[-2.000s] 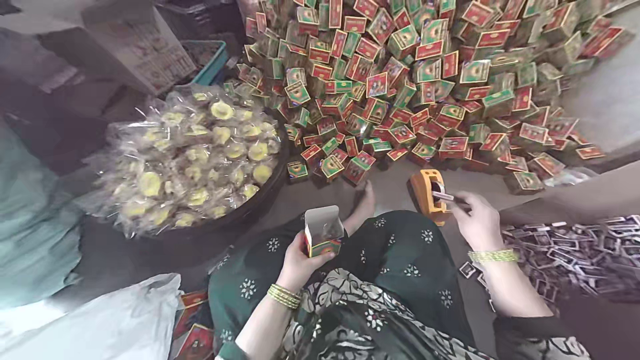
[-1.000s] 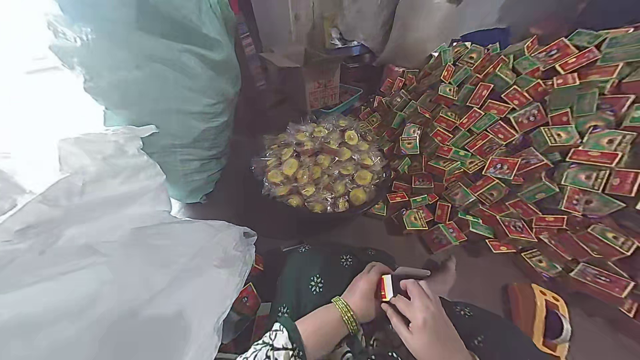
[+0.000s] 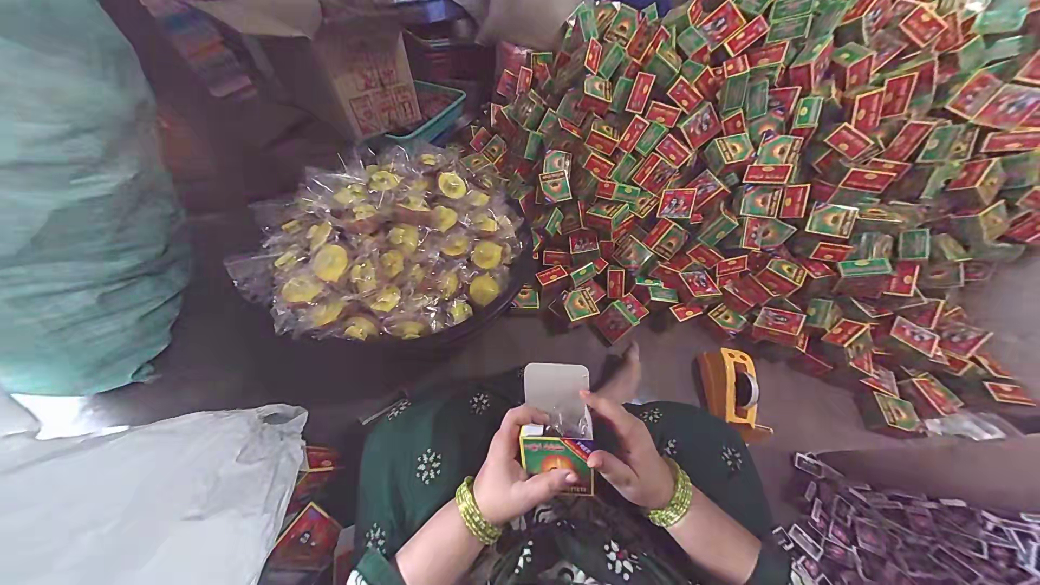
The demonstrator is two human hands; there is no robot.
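A small green and red printed cardboard box [image 3: 557, 465] is held upright over my lap, its pale top flap [image 3: 556, 385] raised. My left hand [image 3: 513, 475] grips its left side, thumb across the front. My right hand [image 3: 631, 455] holds the right side, with the index finger at the open top. Clear plastic wrap [image 3: 569, 421] shows in the box mouth; what else lies inside is hidden. Ahead to the left, a dark round basin [image 3: 455, 337] holds a heap of plastic-wrapped items with yellow round tops [image 3: 331, 262].
A big pile of red and green boxes [image 3: 764, 195] spreads ahead and right. An orange tape dispenser [image 3: 729, 390] stands right of my knee, near many small dark packets [image 3: 902, 536]. At left are a white plastic sheet [image 3: 146, 496], a green sack [image 3: 81, 203] and a carton [image 3: 374, 81].
Two seconds ago my right hand was at the tape dispenser and my left held a box with its flap up. Now both hands are on a box in my lap. The view has swung left and back.
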